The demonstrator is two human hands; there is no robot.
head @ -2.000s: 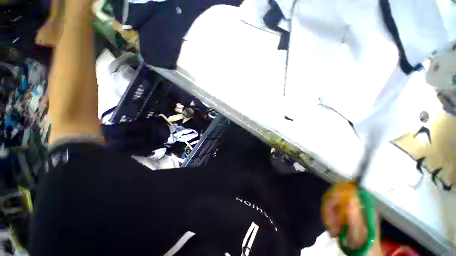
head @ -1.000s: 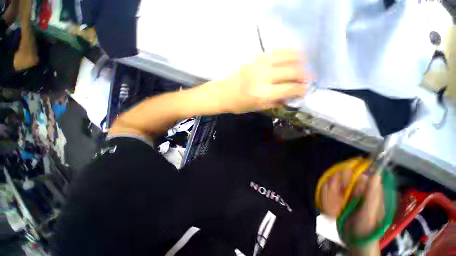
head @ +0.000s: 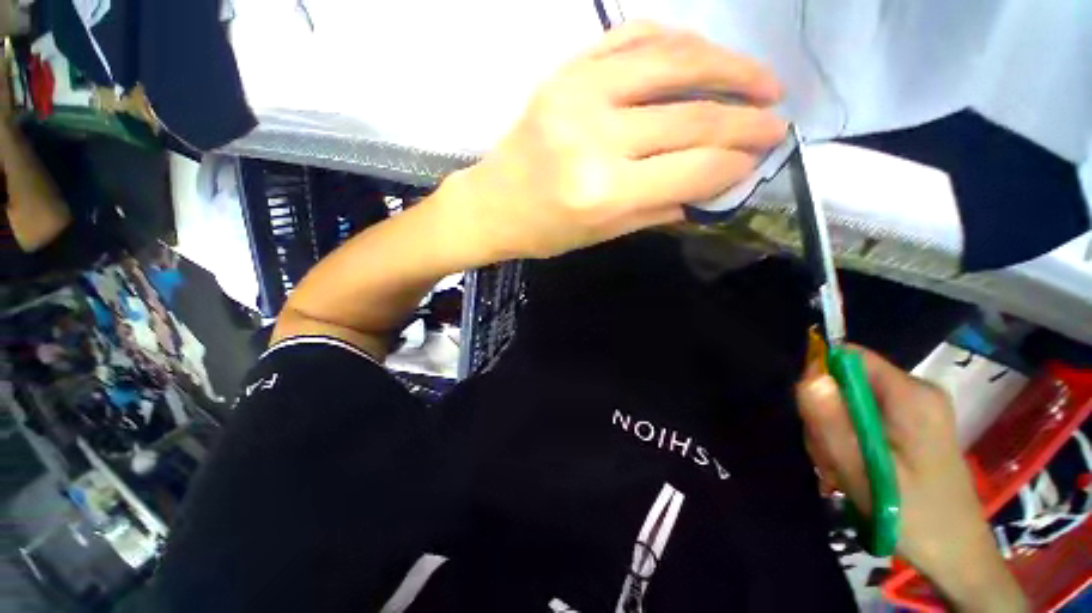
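My left hand (head: 647, 138) is at the table's front edge, its fingers closed on the edge of a pale garment panel (head: 754, 182) with a dark border. My right hand (head: 892, 437) holds the scissors (head: 865, 449) by the green and orange loops, lower right of my left hand. The blades point up and their tips are at the pinched cloth edge. Whether they touch it or cut it I cannot tell. A navy fabric panel (head: 1018, 192) joined to the pale cloth lies to the right. My left fingertips are partly hidden behind the cloth and hand.
The white table (head: 359, 72) crosses the top, with navy cloth (head: 180, 72) at its upper left. A dark crate (head: 485, 317) stands under the edge. A red basket (head: 1030, 443) is at lower right. Another person's arm (head: 30, 186) shows at far left. Scraps (head: 120, 347) litter the floor.
My left hand came from the far left to the table edge and took hold of the pale cloth. The scissors rose from low right and are now upright with blade tips at that cloth.
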